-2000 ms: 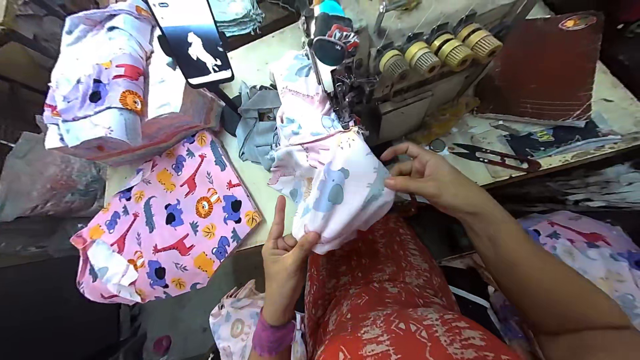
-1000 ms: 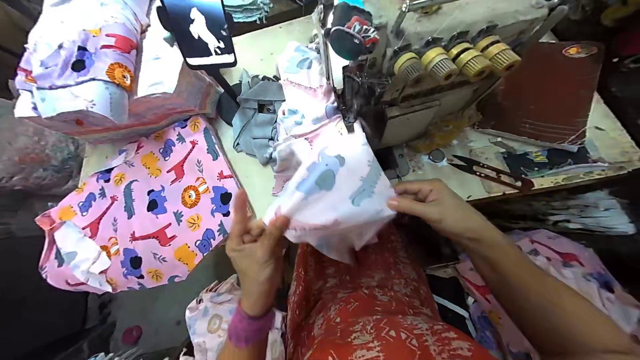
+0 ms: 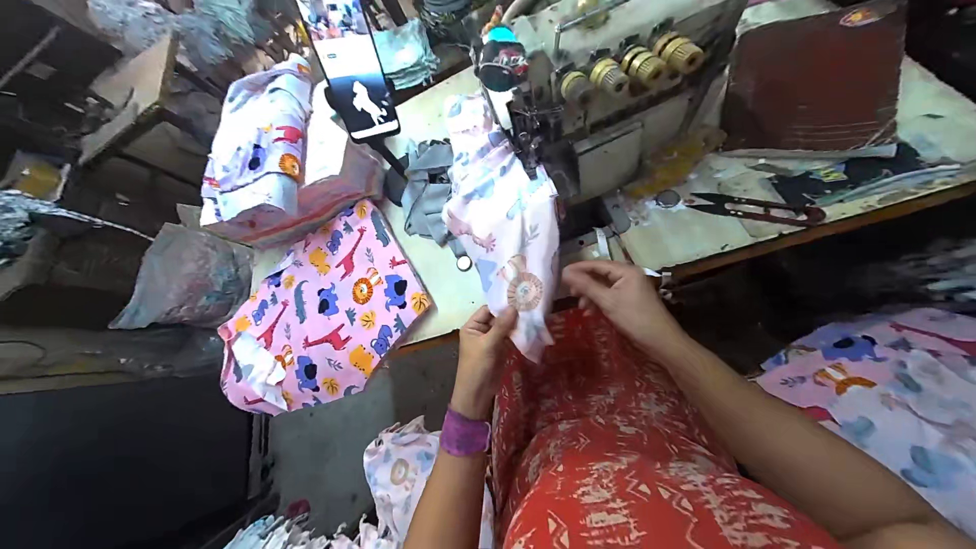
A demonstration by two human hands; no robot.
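Note:
A pale printed fabric piece (image 3: pixel 507 229) runs from under the needle area of an overlock sewing machine (image 3: pixel 602 107) down over the table's front edge. My left hand (image 3: pixel 486 343) pinches its lower left edge by a printed lion, thumb on top. Just right of the fabric is my right hand (image 3: pixel 610 293), its fingers curled and close together; whether they touch the cloth's edge cannot be told. Pink animal-print fabric (image 3: pixel 328 305) lies flat at the table's left, with a white scrap (image 3: pixel 258 370) on it. Grey fabric (image 3: pixel 427 191) sits beside the machine.
A stack of cut fabric (image 3: pixel 259 152) and a phone on a holder (image 3: pixel 358 91) stand at the left. Thread snips (image 3: pixel 755 208) and a brown board (image 3: pixel 814 80) lie right of the machine. More printed fabric (image 3: pixel 877 396) is at the lower right.
The fabric, spread between both hands a second ago, now hangs narrower, with a lion print showing at its lower end. My right hand has come off its right corner.

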